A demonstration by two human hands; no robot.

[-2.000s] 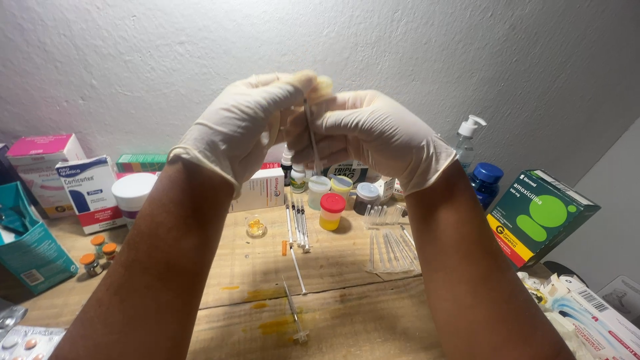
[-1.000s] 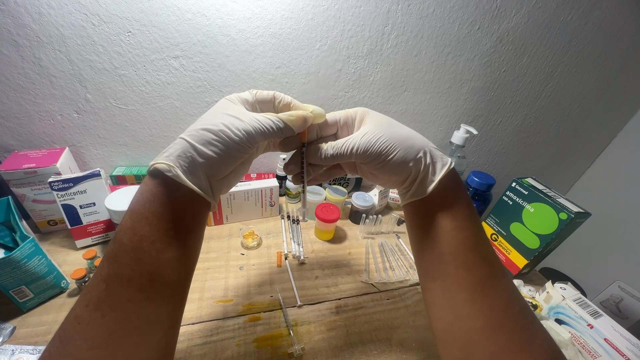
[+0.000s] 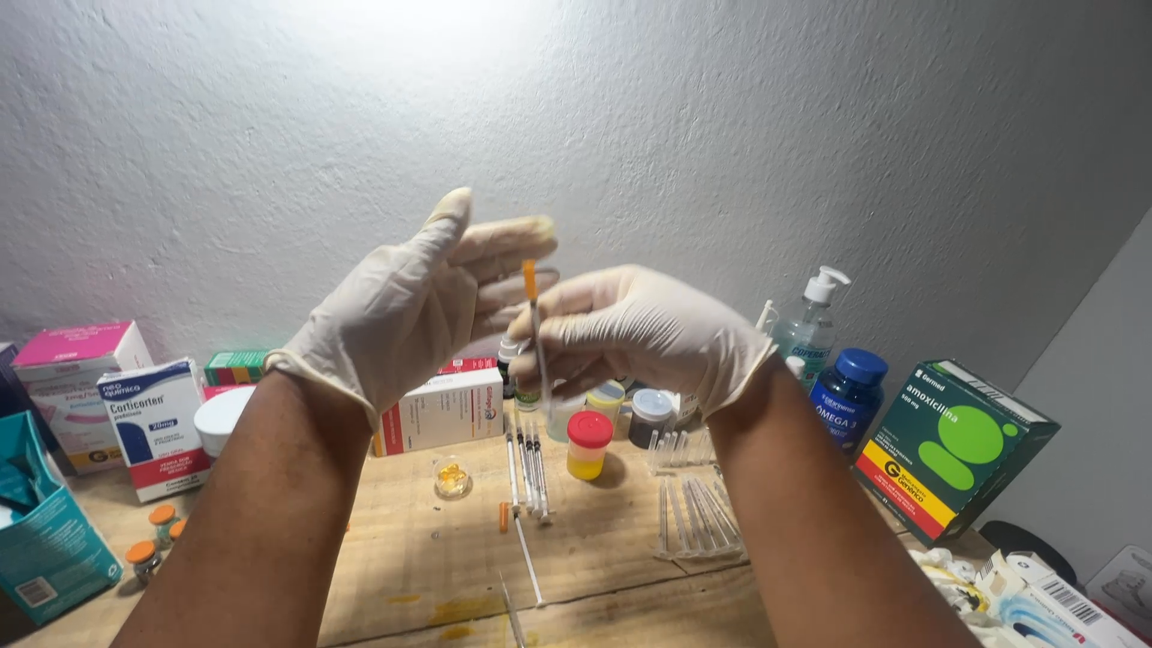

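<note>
Both hands wear pale latex gloves and are raised over the wooden table. My right hand [image 3: 630,328] grips a thin syringe [image 3: 540,346] upright, its orange cap [image 3: 529,279] at the top. Beside it my left hand [image 3: 405,288] is spread, thumb up, holding nothing. Below them several syringes [image 3: 531,468] lie side by side, near a loose orange cap [image 3: 504,517] and a white plunger [image 3: 529,558]. A specimen cup with a red lid [image 3: 589,445] holds yellow liquid. A small clear dish [image 3: 452,479] with amber pieces stands to its left.
Medicine boxes [image 3: 153,432] and small orange-capped vials [image 3: 144,558] stand at left. At right are clear tubes [image 3: 697,517], a pump bottle [image 3: 810,324], a blue bottle [image 3: 846,400] and a green box [image 3: 954,450]. Yellow stains [image 3: 468,610] mark the front tabletop. A grey wall [image 3: 576,117] rises behind.
My left hand has come off the syringe and opened. Both hands were together around it before; now only my right hand holds it, with the orange cap in plain sight.
</note>
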